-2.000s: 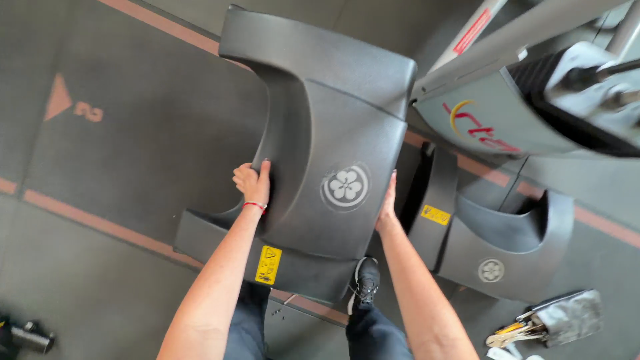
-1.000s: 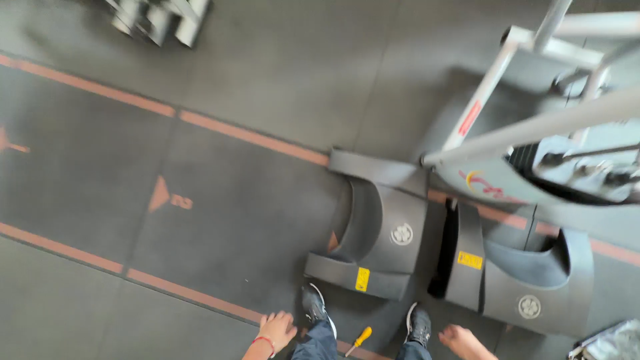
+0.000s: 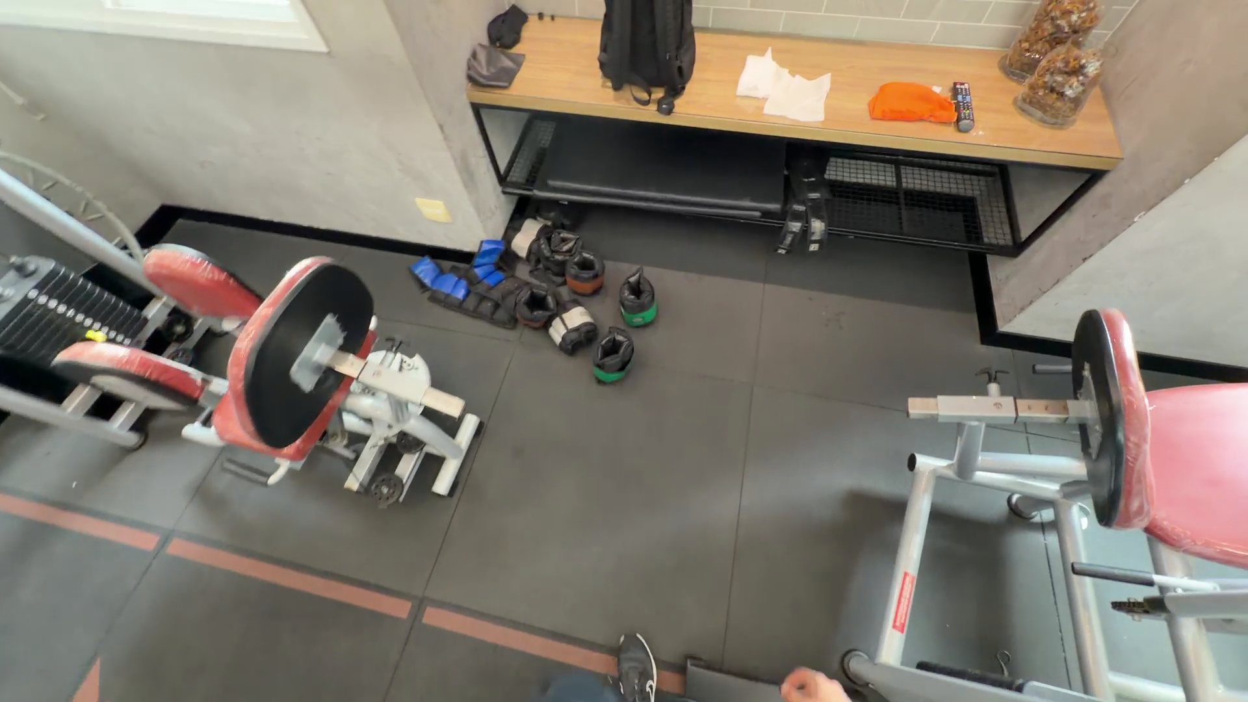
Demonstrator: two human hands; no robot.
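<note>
Only part of my right hand (image 3: 811,686) shows, at the bottom edge in the head view. It looks curled, and whether it holds anything cannot be made out. Just left of it lies the edge of a dark plastic cover (image 3: 720,682) on the floor, mostly cut off by the frame. My shoe (image 3: 637,667) rests on the floor left of that cover. The frame of a gym machine with a red padded seat (image 3: 1199,468) stands right of the hand. My left hand is out of view.
Ankle weights (image 3: 571,327) lie on the rubber floor before a wooden bench (image 3: 858,136) bearing a black backpack (image 3: 648,44), an orange cloth (image 3: 911,102), a remote control (image 3: 963,105) and glass jars (image 3: 1061,83). Another red-padded machine (image 3: 292,361) stands at left.
The view has swung up toward the wall and bench. Two seconds ago both hands held a dark plastic cover; one second ago it lay on the floor, with the hands apart from it.
</note>
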